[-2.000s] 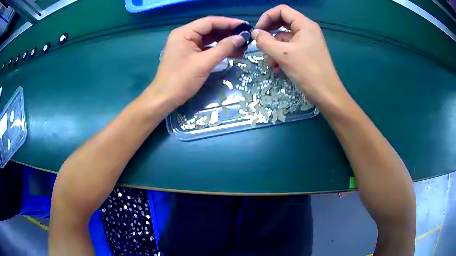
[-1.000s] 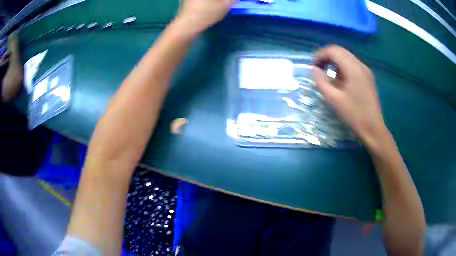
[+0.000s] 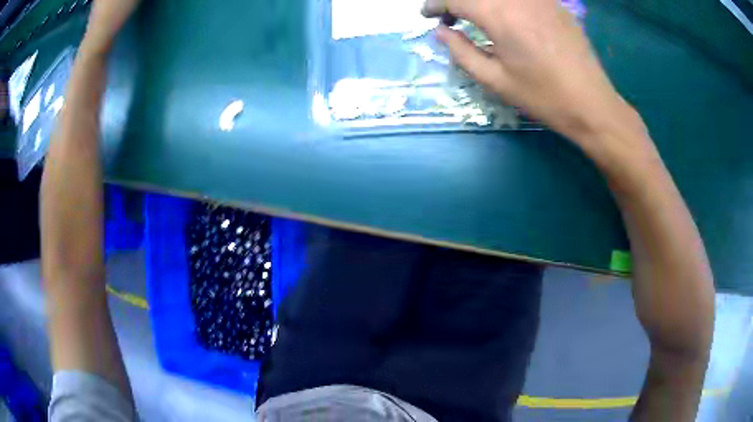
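Note:
My right hand [image 3: 528,66] is over the right part of the clear plastic box [image 3: 320,107], fingertips pinched on a small dark component [image 3: 447,16]. Its details are blurred. Small pale pieces [image 3: 371,97] lie in the box, below a plain white paper [image 3: 380,18] at its upper left. The box's far side is cut off by the top edge. My left arm reaches up the left side; only the wrist end of my left hand [image 3: 111,18] shows, and the fingers are out of the picture.
A pale curved scrap [image 3: 232,114] lies on the green bench [image 3: 371,177]. A second clear box [image 3: 43,111] and crumpled white tissue [image 3: 22,82] are at far left. A blue crate [image 3: 169,330] of black components sits below the bench edge. A green tag [image 3: 620,262] is at the edge.
My hands have parted from the component they both held. My left arm has swung to the far left. The view has shifted, and the blue tray has left it. The pale scrap now shows on the bench.

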